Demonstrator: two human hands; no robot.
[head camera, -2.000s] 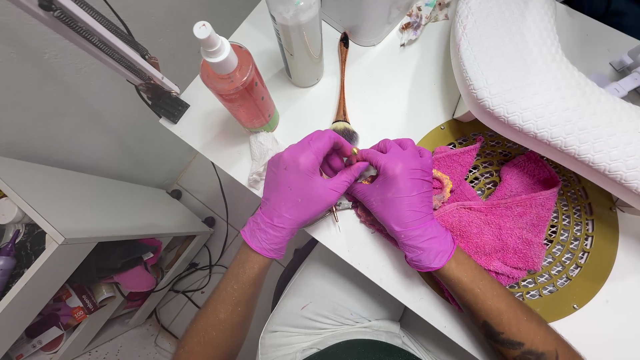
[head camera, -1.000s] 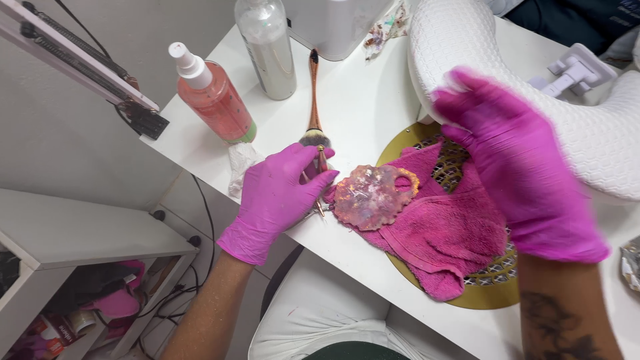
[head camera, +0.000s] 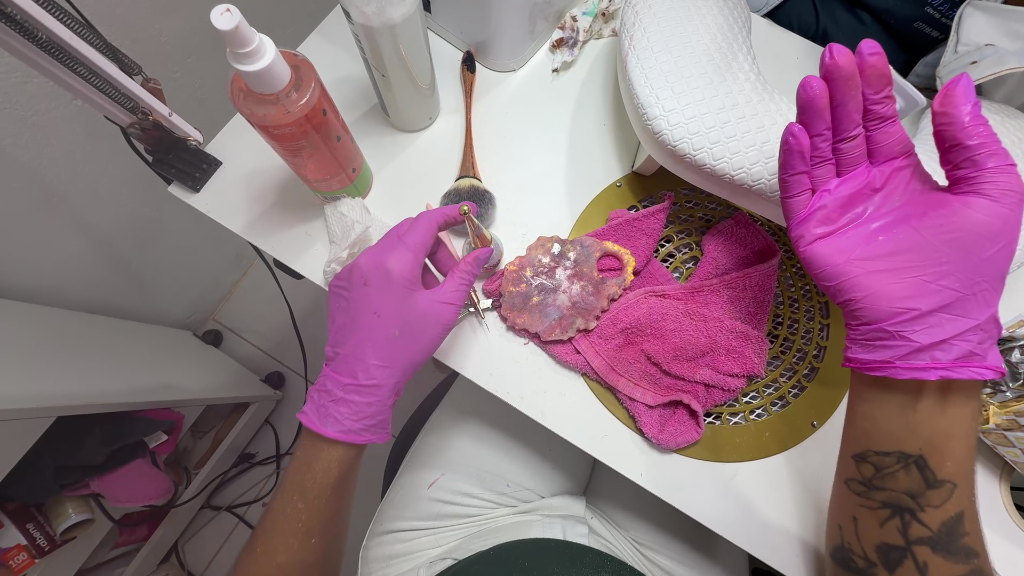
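My left hand (head camera: 392, 312), in a pink glove, pinches a thin gold-coloured nail-art tool (head camera: 478, 232) between thumb and fingers, its fine tip pointing down near the table edge. My right hand (head camera: 904, 216), gloved alike, is raised palm up with fingers spread and nothing in it. Between the hands a marbled resin palette (head camera: 560, 288) with a thumb hole lies on a pink towel (head camera: 688, 336). Beyond my left hand's fingers lies a soft brush (head camera: 470, 136) with a copper-coloured handle, its bristles partly hidden.
A round gold grille (head camera: 792, 424) is under the towel, beside a white padded armrest (head camera: 696, 88). A pink spray bottle (head camera: 304, 120), a clear bottle (head camera: 396, 64) and a crumpled tissue (head camera: 348, 232) stand or lie at the left. A lamp arm (head camera: 104, 72) reaches in upper left.
My right hand has left the spot beside my left hand, moved right and turned palm up. The palette, mostly covered by my hands two seconds ago, now shows fully.
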